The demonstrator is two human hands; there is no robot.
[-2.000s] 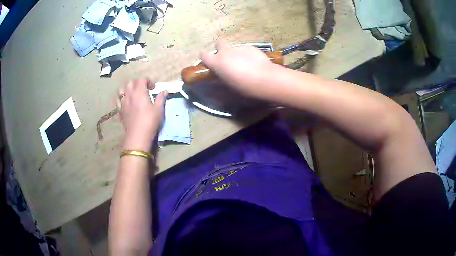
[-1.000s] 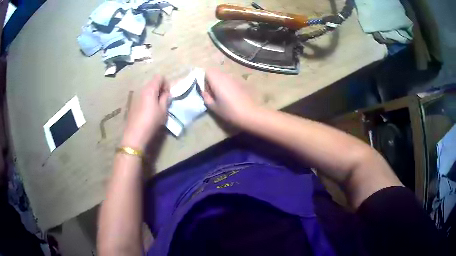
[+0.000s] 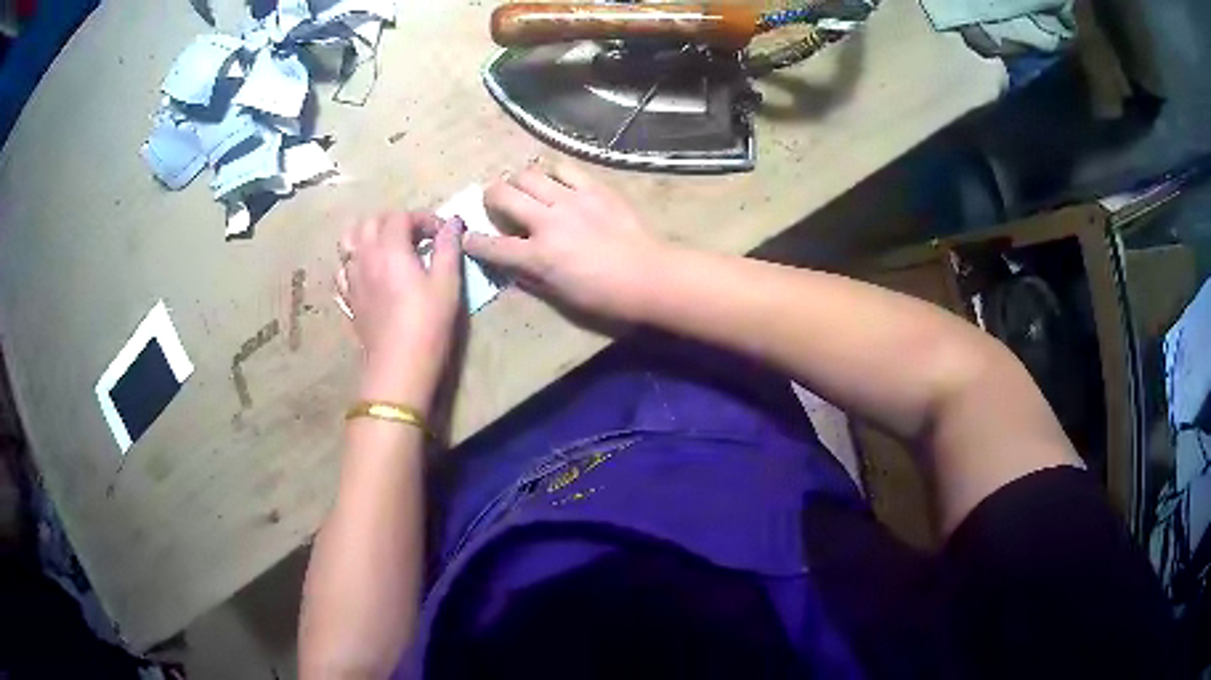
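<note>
A small white and light-blue fabric piece (image 3: 480, 283) lies on the table under both my hands, mostly hidden by them. My left hand (image 3: 401, 276) is on its left part, thumb and fingers pinched at its upper edge. My right hand (image 3: 568, 239) is on its right part, fingertips pressing close to my left thumb. The iron (image 3: 638, 104), with an orange-brown bar handle, stands beyond my hands and touches neither. A white piece with a dark rectangle (image 3: 144, 377) lies flat at the left.
Light-blue fabric pieces (image 3: 270, 88) lie heaped at the far left. The iron's dark cord (image 3: 801, 48) runs to the right. A pale grey-green cloth (image 3: 1005, 23) lies at the far right table edge (image 3: 850, 195). A wooden cabinet (image 3: 1113, 348) stands at the right.
My right hand has let go of the iron, which now stands farther away. Both hands came to the fabric piece, lifted it, and now hold it down on the table with fingertips close together.
</note>
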